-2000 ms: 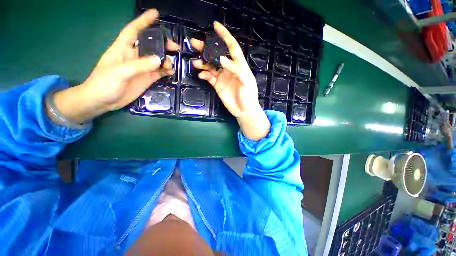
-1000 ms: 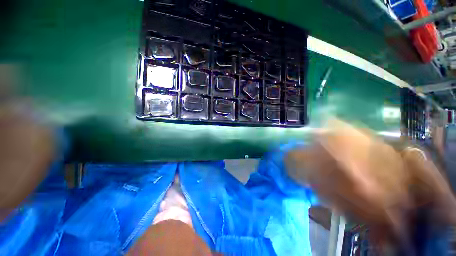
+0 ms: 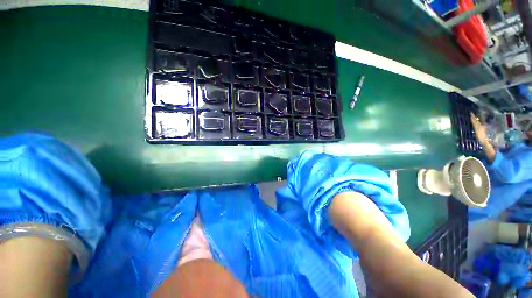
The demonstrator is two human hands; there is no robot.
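Note:
The black blister tray (image 3: pixel 245 143) lies flat on the green bench in front of me, with glossy square pockets; some seem to hold dark pieces, but glare makes this hard to tell. A slim pen (image 3: pixel 357 92) lies on the bench right of the tray. My left forearm leaves the picture at the bottom left and my right forearm at the bottom right. Both hands are cut off, so what they hold is hidden.
A beige fan (image 3: pixel 470 180) stands at the right. Another black tray (image 3: pixel 441 247) lies below it, partly behind my right arm. A further dark tray (image 3: pixel 464 125) is at the far right, beside another person's hand and blue sleeve (image 3: pixel 516 171). Red items (image 3: pixel 468 34) are at top right.
Both hands, earlier holding small black watch units over the tray, have moved apart and out of the picture. The tray and pen appear shifted slightly left with the view.

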